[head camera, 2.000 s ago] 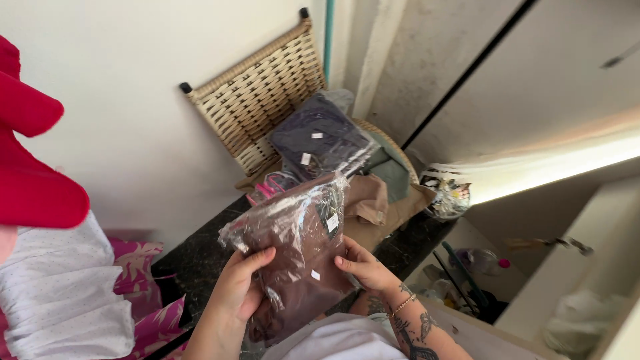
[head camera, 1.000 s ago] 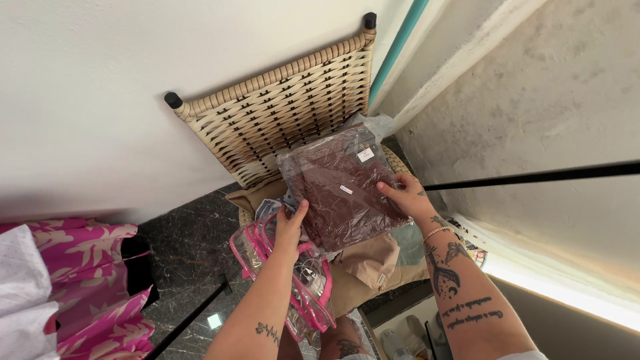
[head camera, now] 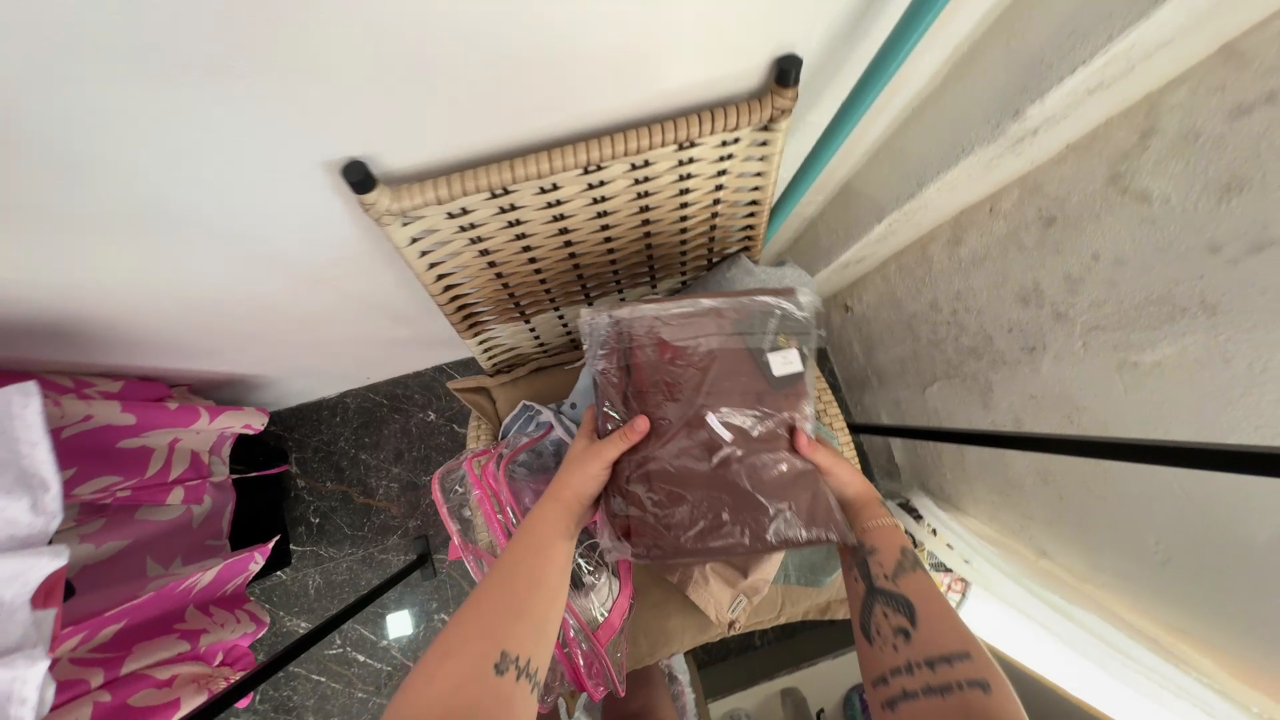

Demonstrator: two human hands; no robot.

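Note:
A folded brown garment in a clear plastic bag [head camera: 700, 450] lies flat between my hands, above the cushioned seat of a woven chair [head camera: 600, 230]. At the bag's left edge, my left hand [head camera: 600, 460] grips it with the thumb on top. My right hand [head camera: 838, 470] holds the opposite edge, its fingers partly hidden beneath. Two small white labels sit on the package. Under and beside it are clear bags with pink trim [head camera: 600, 630], a beige cloth item [head camera: 735, 585] and a grey-green one [head camera: 808, 566], all on the beige cushion [head camera: 655, 625].
Pink floral clothing [head camera: 160, 520] and white cloth [head camera: 25, 500] hang at the left. Black metal bars cross at lower left [head camera: 310, 630] and right [head camera: 1060, 448]. A teal pole [head camera: 850, 120] stands behind the chair. Dark marbled stone [head camera: 350, 500] lies below; walls rise behind and at right.
The brown package, tilted in my hands two seconds ago, is now held flatter over the chair seat. It covers the dark bagged garment seen there earlier. The view has moved closer to the chair.

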